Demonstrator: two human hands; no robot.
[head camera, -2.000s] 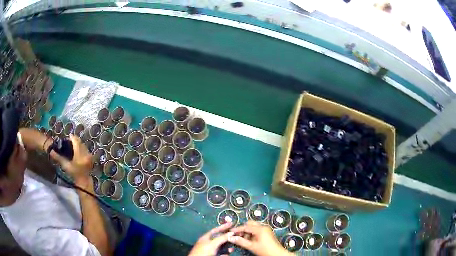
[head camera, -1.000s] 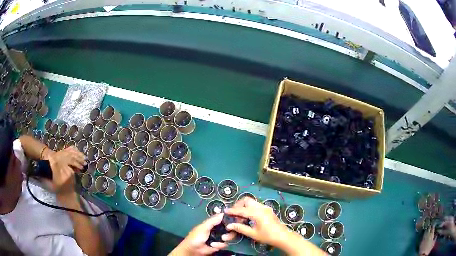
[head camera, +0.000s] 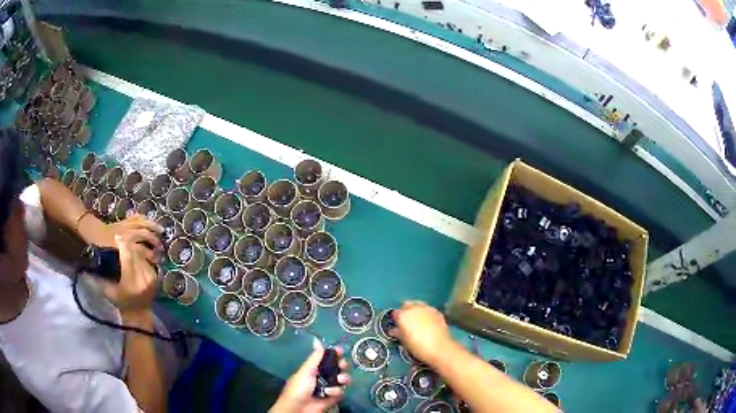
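Observation:
My left hand (head camera: 311, 381) is at the bottom centre, its fingers closed around a black plastic part (head camera: 328, 369). My right hand (head camera: 420, 327) reaches over the near row, its fingertips at the rim of a cylinder unit (head camera: 386, 323) with a dark inside; its palm side is hidden, so I cannot tell whether it grips the unit. Fitted cylinder units, such as one with a pale centre (head camera: 371, 354), stand around and below my right hand. My right forearm covers part of that group.
A cardboard carton (head camera: 462, 310) full of black parts stands at right. Many cylinder units (head camera: 258, 284) stand at left centre, with a clear plastic bag (head camera: 153, 133) behind them. A person (head camera: 73, 331) at left holds a black corded tool (head camera: 101, 262).
My hands were together on a black part; they are now apart. My right hand has moved up and right to a cylinder unit, while my left keeps a black part. The view has shifted.

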